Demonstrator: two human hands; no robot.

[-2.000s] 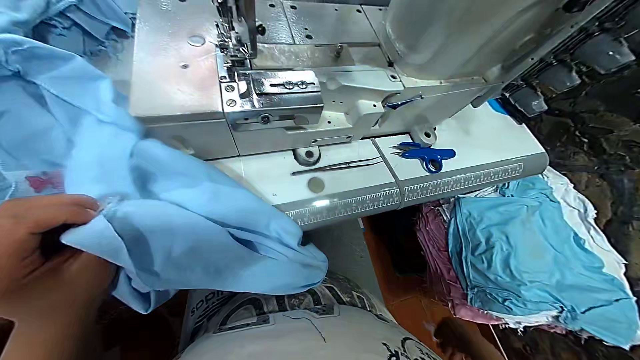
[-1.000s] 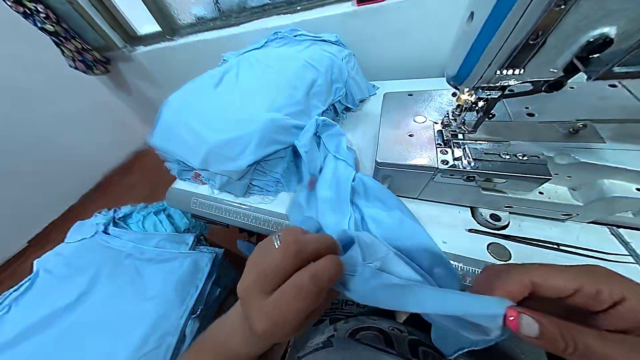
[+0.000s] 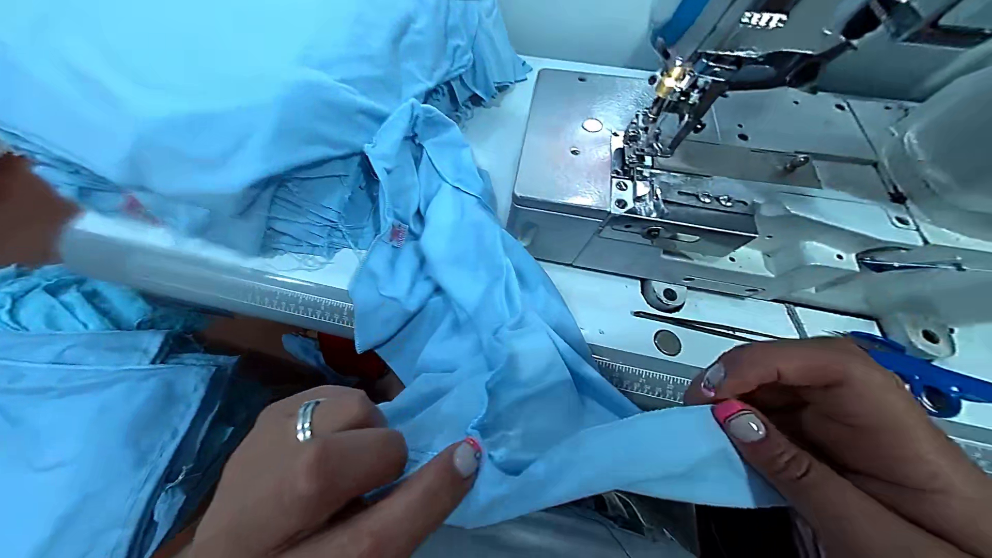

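Note:
A light blue fabric garment piece [image 3: 511,341] with a small pink tag lies over the table edge and down toward me. My left hand [image 3: 333,473], a ring on one finger, grips its lower part between thumb and fingers. My right hand [image 3: 829,426] pinches the end of a strip of the same cloth, which is stretched between both hands. Beyond them stands an industrial sewing machine [image 3: 573,155], its needle and presser foot area [image 3: 643,163] up and to the right of the cloth. No fabric shows under the foot.
A large pile of blue cloth [image 3: 232,93] covers the table's left part. More blue pieces [image 3: 77,434] are stacked lower left. Tweezers [image 3: 697,325] and blue-handled thread snips [image 3: 922,376] lie near my right hand. A blurred hand or arm of a person [image 3: 31,213] shows at the left edge.
The cloth strip is now stretched between my hands, with my left thumb extended along it. The view has shifted toward the machine since a second ago. A blurred hand or arm has appeared at the left.

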